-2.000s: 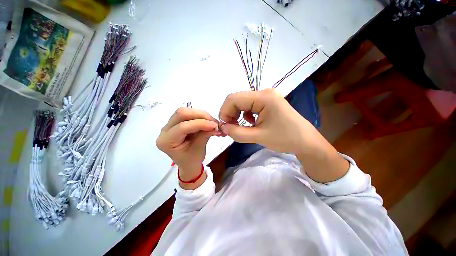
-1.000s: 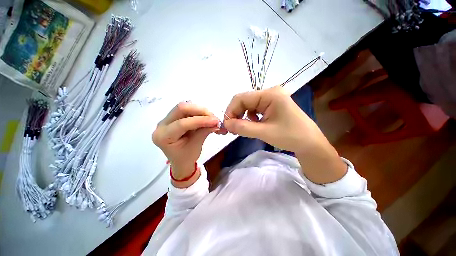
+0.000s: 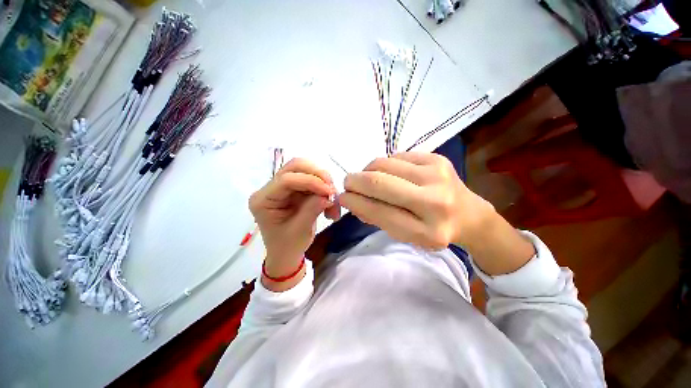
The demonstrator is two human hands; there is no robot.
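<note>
My left hand (image 3: 292,204) pinches a tiny white piece, likely a connector housing (image 3: 332,198), between thumb and fingertips. My right hand (image 3: 409,198) is beside it, fingers closed on thin wires, with one thin dark wire (image 3: 339,164) sticking up near its fingertips. Long thin lead wires (image 3: 394,106) fan out beyond the right hand. A pair of dark reddish wires (image 3: 451,123) runs to a small white end near the table edge. A white cable (image 3: 220,269) with an orange-red band lies below the left hand. The exact contact at the fingertips is too small to tell.
Bundles of white cables (image 3: 114,204) with dark wire ends lie at left on the white table (image 3: 257,76). A printed bag (image 3: 57,57) is upper left. Small loose housings (image 3: 395,51) lie beyond the wires. A red stool (image 3: 549,178) and another person's sleeve (image 3: 655,114) are at right.
My right hand's fingers have closed and turned more over the wires, and a thin wire now sticks up between the hands. The view has shifted slightly, and more of the orange-red band shows.
</note>
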